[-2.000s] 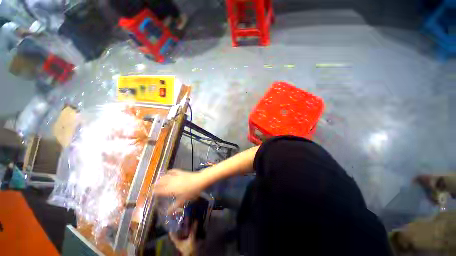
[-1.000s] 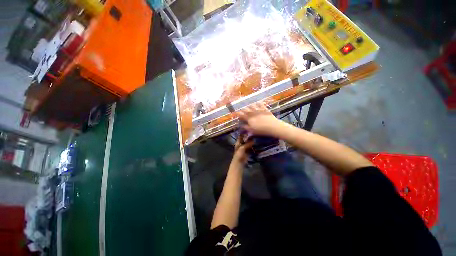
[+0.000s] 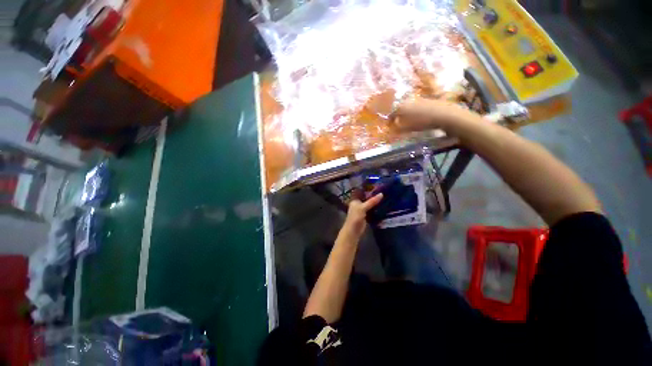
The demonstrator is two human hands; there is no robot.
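Note:
A dark blue and white product box point(image 3: 400, 200) in clear film hangs below the near edge of the heat sealer. My left hand point(image 3: 363, 207) holds it by its left side. Loose film from the box rises to the sealing bar point(image 3: 336, 169). The bar lies along the sealer's near edge. My right hand point(image 3: 422, 116) is over the bar, at the near side of the sealer bed; its fingers are blurred, and I cannot tell whether they grip anything. Crumpled clear film point(image 3: 350, 57) covers much of the orange-brown bed.
The green conveyor belt point(image 3: 207, 236) is on the left. Bagged boxes point(image 3: 154, 332) stand at its near end, and more bagged boxes point(image 3: 91, 184) are on its far side. An orange housing point(image 3: 168, 53) stands beyond. The yellow control panel point(image 3: 527, 53) and red stool point(image 3: 532, 250) are right.
The view has swung from the sealer and floor towards the belt. My right hand has left the box and moved up over the bar. The bar now sits down against the near edge.

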